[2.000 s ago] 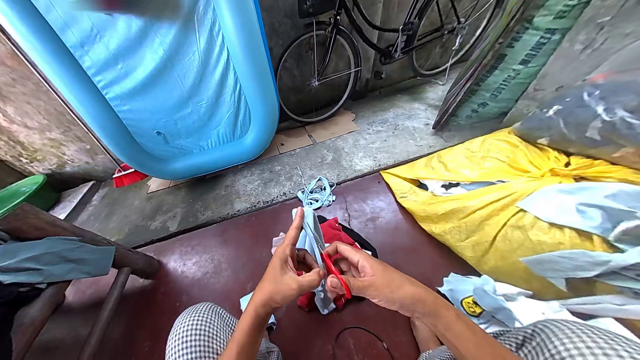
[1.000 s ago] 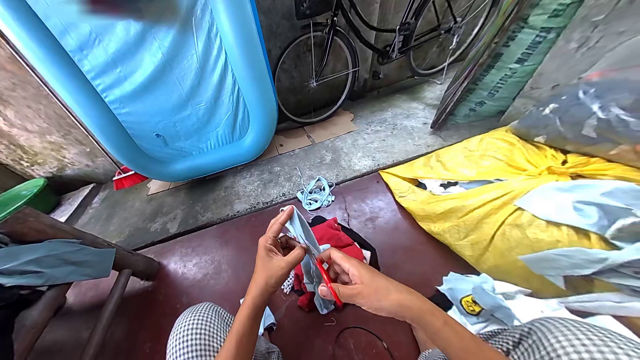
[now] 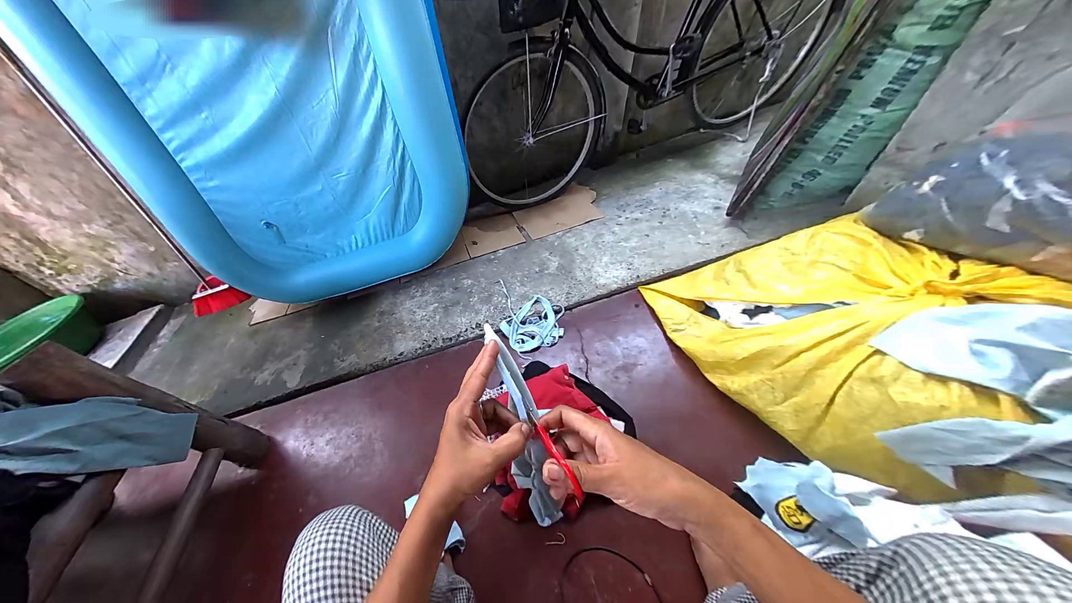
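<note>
My left hand [image 3: 476, 431] pinches a light blue-grey piece of cloth [image 3: 511, 368] held up in front of me. Red-handled scissors [image 3: 559, 461] are gripped in my right hand [image 3: 624, 469], their blades at the cloth beside my left fingertips. The lower part of the cloth hangs between my hands. Beneath it lie red cloth [image 3: 563, 392] and black cloth pieces on the dark red floor. Just beyond them is a loose tangle of light blue fabric strips [image 3: 533, 325].
A yellow sack [image 3: 754, 335] with grey-blue cloth stands at right, by a scrap with a badge [image 3: 794, 512]. A wooden bench [image 3: 142, 398] bearing cloth is at left. Behind are a blue inflatable pool [image 3: 293, 285], a red broom [image 3: 218, 296] and a bicycle [image 3: 532, 126].
The cloth and my left fingers have shifted in front of me, and the cloth now stands more edge-on than a second ago. The scissors remain in my right hand.
</note>
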